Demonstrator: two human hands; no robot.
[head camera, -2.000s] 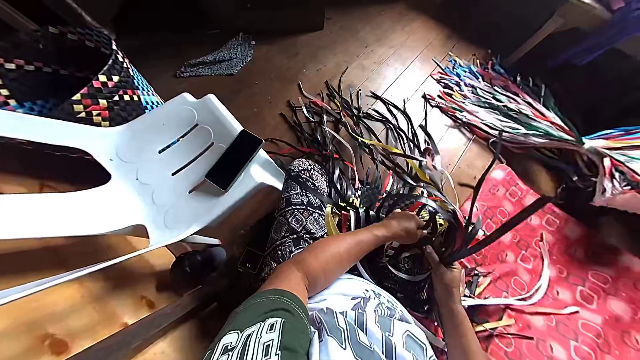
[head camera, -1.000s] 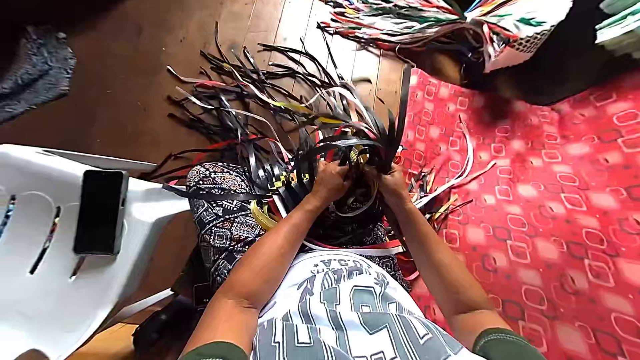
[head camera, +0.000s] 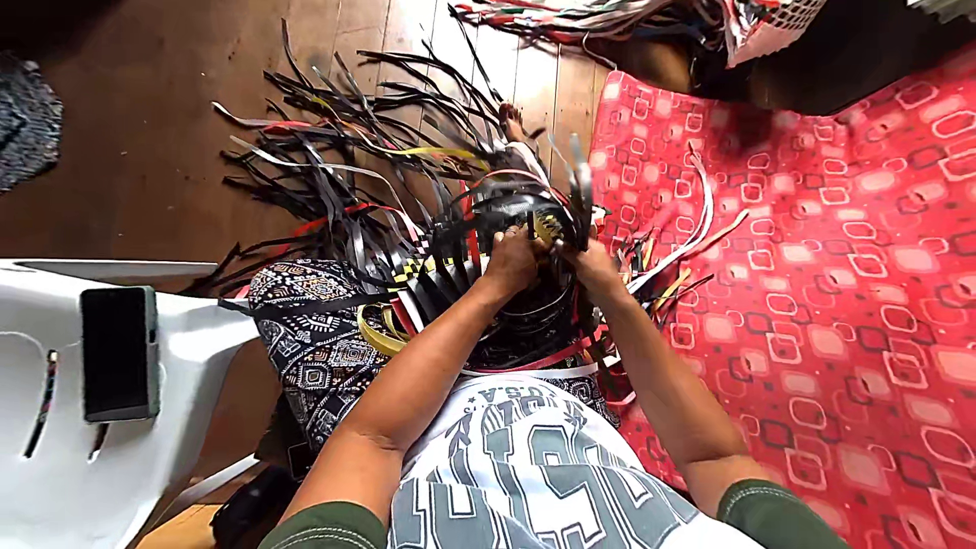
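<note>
A partly woven piece of plastic strips (head camera: 450, 263) rests on my lap, its long loose ends, mostly black with some red, white and yellow, fanning out over the floor to the upper left. My left hand (head camera: 512, 261) has its fingers bent around strips at the weave, beside a yellow-and-black woven patch (head camera: 546, 227). Close by on the right, my right hand (head camera: 593, 267) grips black strips that stand up above it, blurred. The fingertips of both hands are partly hidden among the strips. Yellow strip loops (head camera: 377, 332) lie on my patterned trouser leg.
At the left, a white plastic chair (head camera: 191, 328) holds a phone (head camera: 118, 354). A red patterned cloth (head camera: 808, 305) spreads on the right. Another bundle of colored strips (head camera: 579, 21) lies at the top. A dark speckled cloth (head camera: 27, 122) is on the wooden floor at far left.
The view has swung to the right since the oldest frame. Both hands stay at the weave; the black strips by my right hand have shifted and now stand upright.
</note>
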